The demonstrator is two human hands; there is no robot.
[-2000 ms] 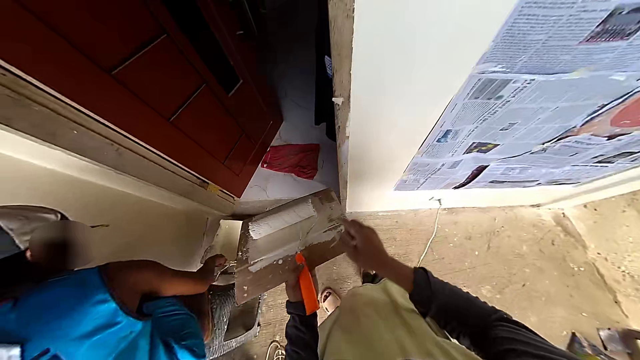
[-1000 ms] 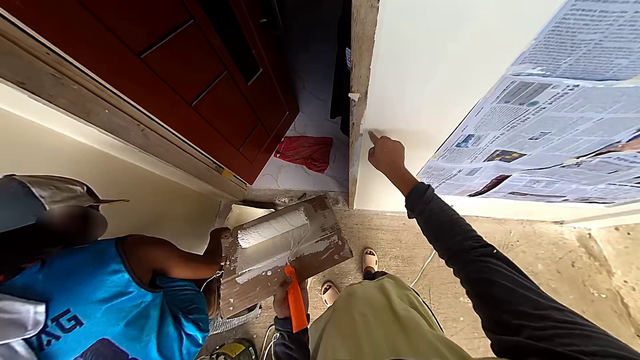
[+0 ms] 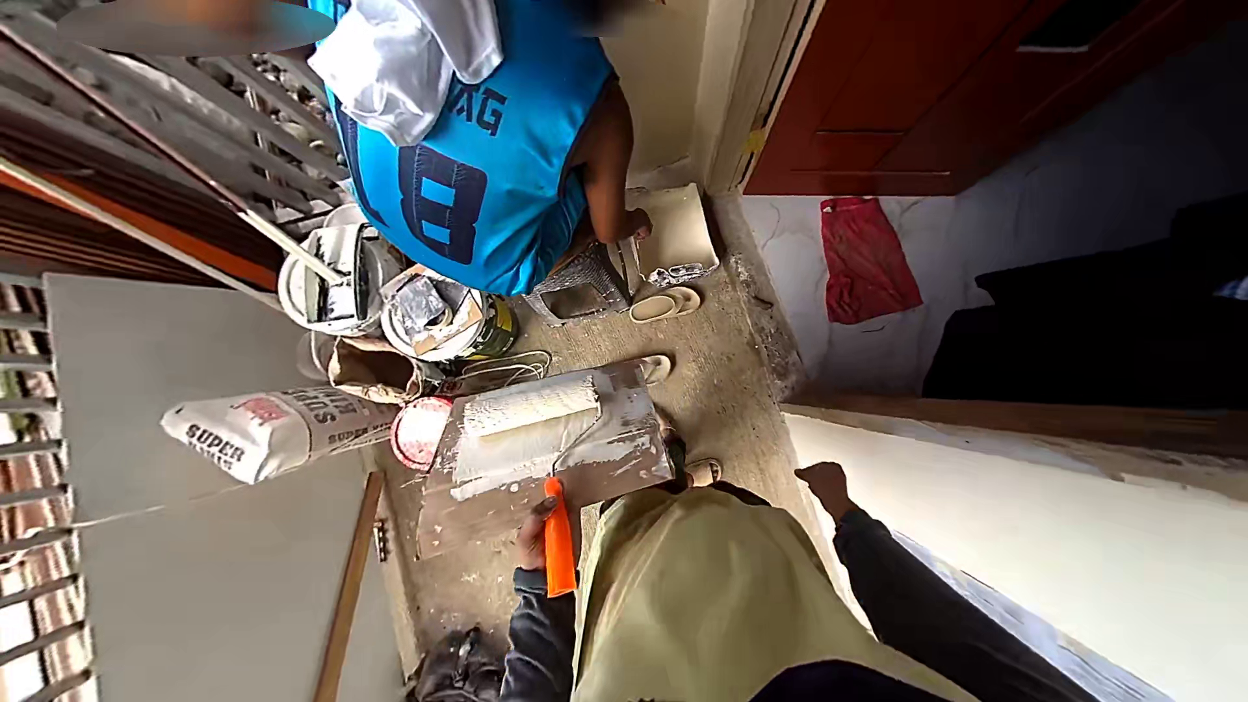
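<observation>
My left hand (image 3: 533,536) grips the edge of a flat board (image 3: 624,429) smeared with white paste, close to an orange handle. A paint roller with a white sleeve (image 3: 531,405) lies on the board, and its orange handle (image 3: 559,541) sticks out over the near edge beside my left thumb. My right hand (image 3: 827,486) is at the right, away from the board and close to the cream wall (image 3: 936,478). Its fingers look curled, with the thumb or a finger pointing left; whether it holds something small cannot be told.
A person in a blue sleeveless jersey (image 3: 468,146) crouches ahead, one hand near a cream tray (image 3: 678,229). Buckets (image 3: 341,273), a printed sack (image 3: 283,429) and a red-rimmed lid (image 3: 419,434) stand left. Slippers (image 3: 666,304) lie on the floor. A red door (image 3: 877,107) and red cloth (image 3: 868,258) are right.
The view has swung strongly left. My right hand was over the board, then touched the wall with a finger extended; now it is lower beside the wall. My left hand still holds the board.
</observation>
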